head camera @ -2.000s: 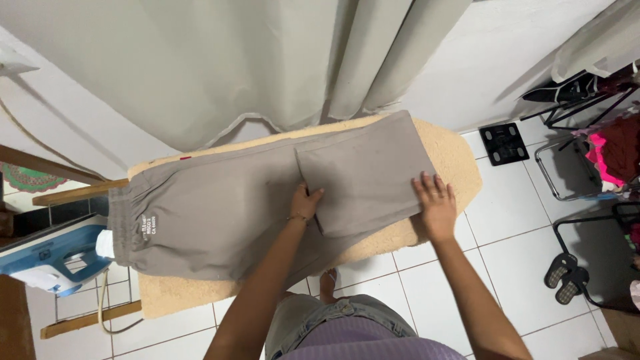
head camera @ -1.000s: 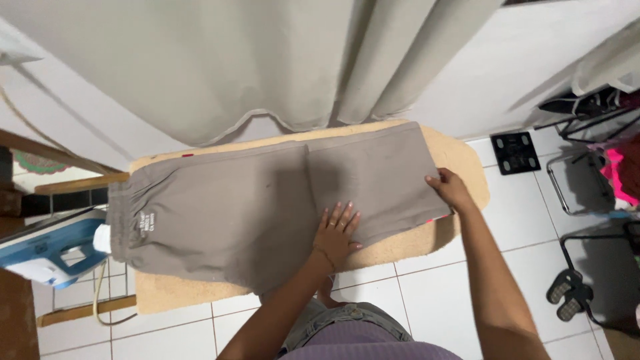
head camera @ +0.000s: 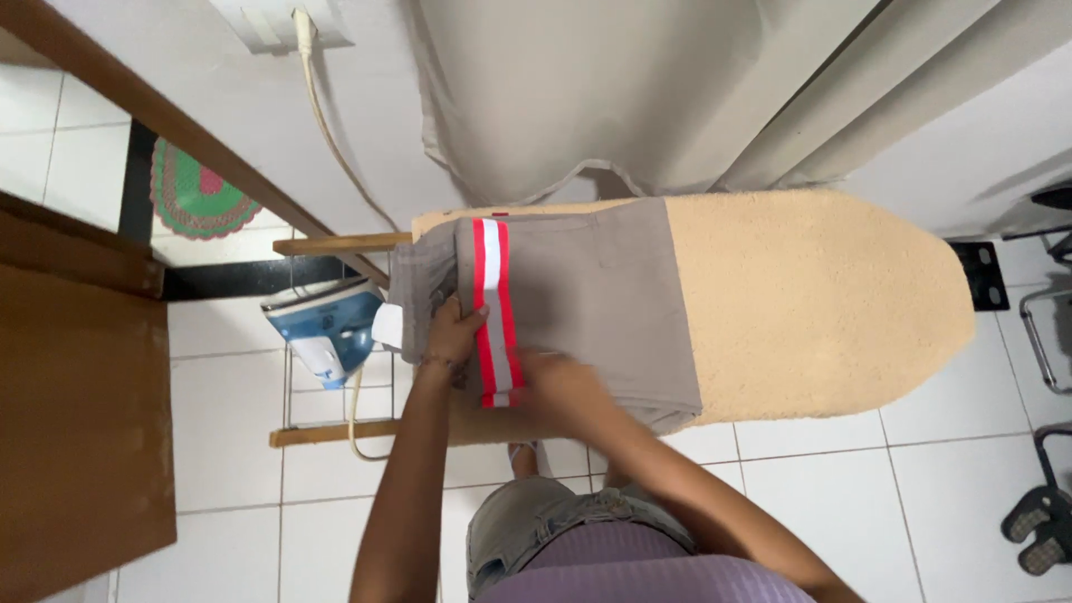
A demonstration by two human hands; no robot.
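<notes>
Grey-brown trousers [head camera: 586,293] lie folded over on the left half of a padded ironing board [head camera: 821,301]. Across the fold near the waistband runs a red and silver reflective strip [head camera: 500,327]. My left hand [head camera: 455,335] is at the strip's left edge, its thumb on the strip and the fingers partly hidden by the cloth. Blurred by motion, my right hand [head camera: 557,389] is at the strip's lower end; its fingers cannot be made out. The elastic waistband [head camera: 406,293] shows at the far left of the board, with a white tag [head camera: 388,325] beside it.
A blue and white steam iron [head camera: 327,331] rests on the wire rack left of the board, its cord [head camera: 356,419] hanging down. A plug [head camera: 304,29] sits in the wall outlet. Curtains [head camera: 620,92] hang behind the board. A wooden door [head camera: 84,402] stands at left, a black scale [head camera: 981,276] at right.
The trouser legs have been folded over leftward toward the waistband, uncovering the board's right half. Both hands have moved left with the cloth, and the reflective strip now shows. The view has shifted left.
</notes>
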